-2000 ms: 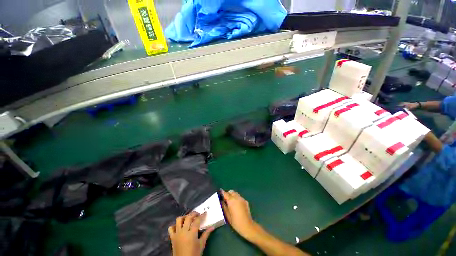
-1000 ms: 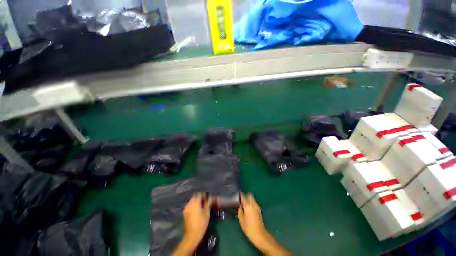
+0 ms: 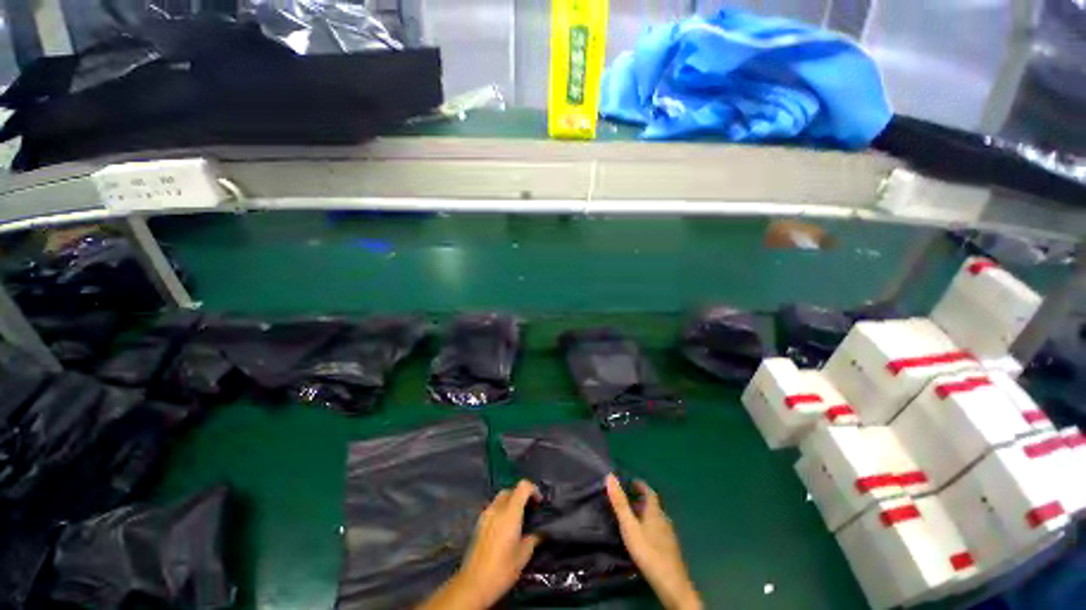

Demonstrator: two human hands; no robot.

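A black mailing bag (image 3: 569,506) lies on the green bench in front of me, creased, with a glossy strip at its near edge. My left hand (image 3: 505,536) grips its left side and my right hand (image 3: 643,530) grips its right side. No white box shows at the bag; anything inside is hidden. Flat black bags (image 3: 411,512) lie just left of it, partly behind my left forearm.
Filled black parcels (image 3: 474,358) line the back of the green bench (image 3: 715,500). White boxes with red bands (image 3: 881,465) are piled at the right. Black bags (image 3: 143,554) lie at the left. A metal-railed shelf (image 3: 405,173) holds blue cloth (image 3: 744,78) and a yellow sign (image 3: 576,72).
The white box seen earlier between my hands is no longer visible; my hands now hold a black bag. The view has swung right to left across the bench, so the box pile sits farther right.
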